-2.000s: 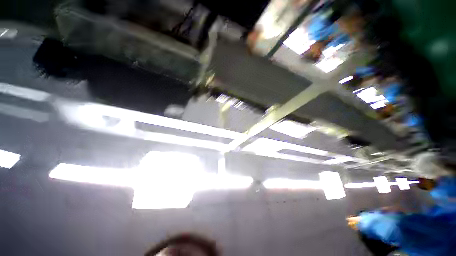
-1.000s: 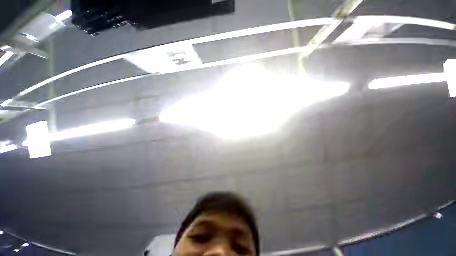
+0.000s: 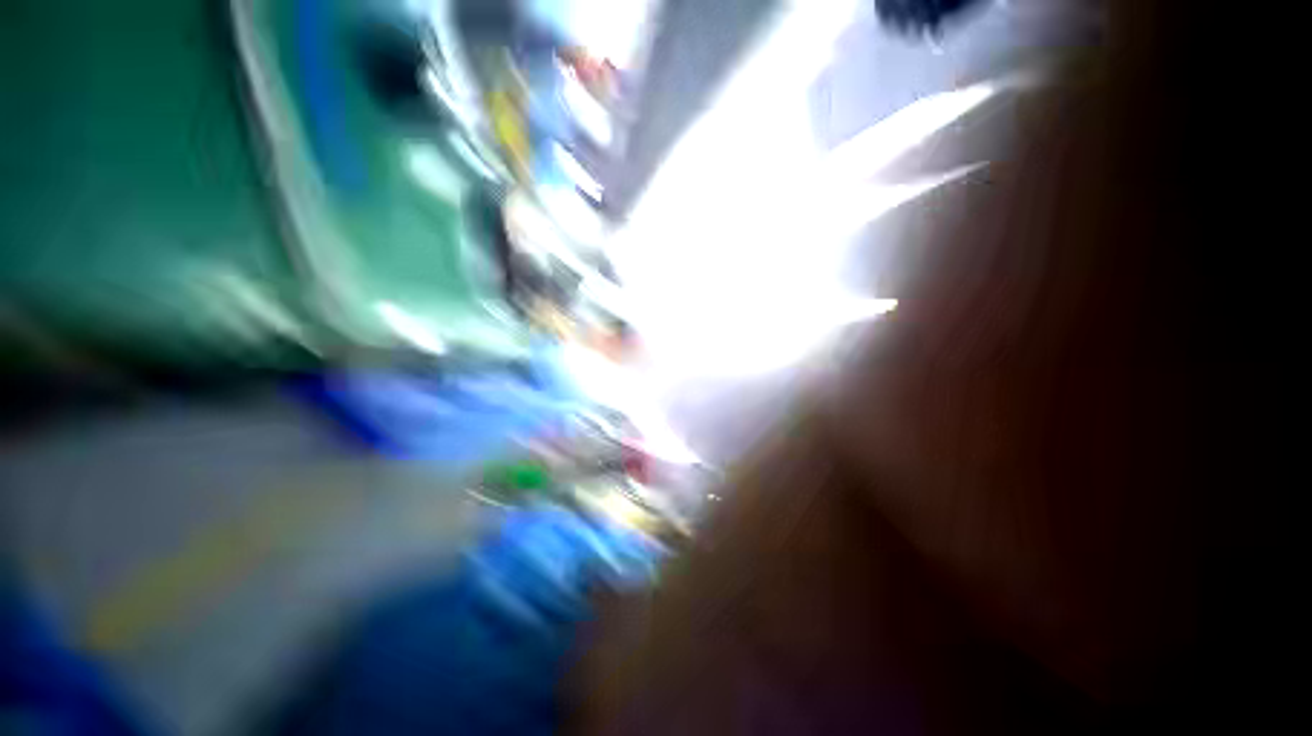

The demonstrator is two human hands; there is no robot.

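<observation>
The view is tilted and heavily blurred. A large dark brown shape, very close to the camera, covers the right and lower right. It may be part of a hand, but I cannot tell whether it is one, or which. Neither my left hand nor my right hand can be made out for certain. No module or tool can be made out. A green surface with a pale curved edge fills the upper left.
Blurred blue clothing of people shows at the lower middle, with more blue above it. A grey floor with a yellow line is at the lower left. A very bright white light glares at the upper middle.
The camera has swung from the ceiling lights and a person's face to a tilted view of green surface, floor and blue clothing. The dark brown shape now covers the right side.
</observation>
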